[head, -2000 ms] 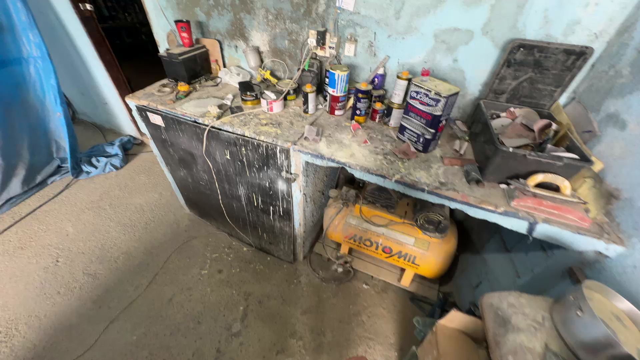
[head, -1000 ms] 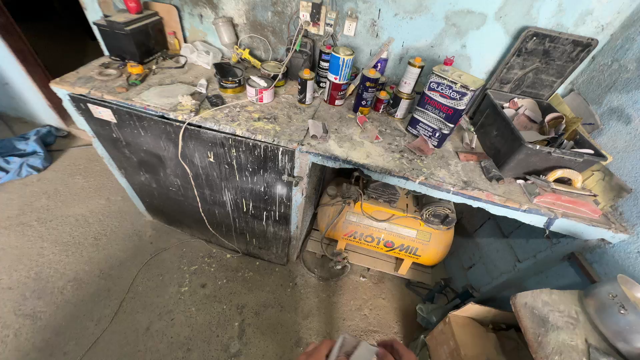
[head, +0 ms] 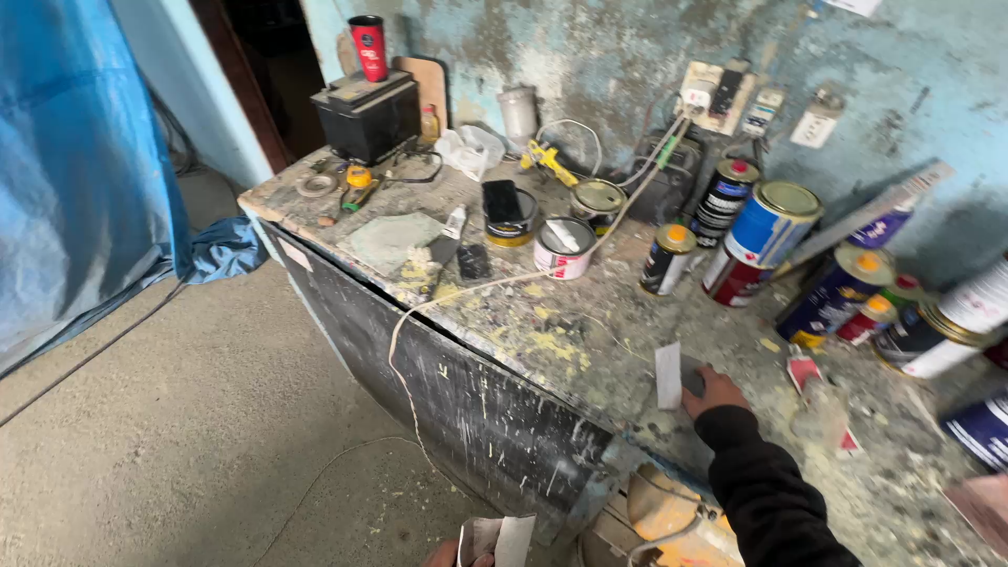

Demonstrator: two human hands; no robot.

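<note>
My right hand [head: 715, 391], in a dark sleeve, reaches over the workbench top [head: 551, 331] and touches a grey sheet lying there; a folded whitish piece of paper [head: 668, 376] stands against its left side. Whether the fingers grip either piece is not plain. At the bottom edge of the view my left hand [head: 461, 555] is shut on a folded piece of sandpaper or paper [head: 498, 542], its pale back outward. Most of that hand is out of frame. To the right of my right hand lie red and white scraps [head: 805, 370].
Paint and solvent cans [head: 762, 236] line the back of the bench. An open tin [head: 564, 247], a phone-like black object [head: 502, 202] and a yellow spray gun [head: 549, 161] lie left of them. A cable [head: 398, 331] hangs over the front edge; an orange compressor [head: 681, 520] sits below.
My right hand has reached out onto the bench top. One second ago both hands were together at the bottom edge, around folded paper. The view has swung left and nearer the bench.
</note>
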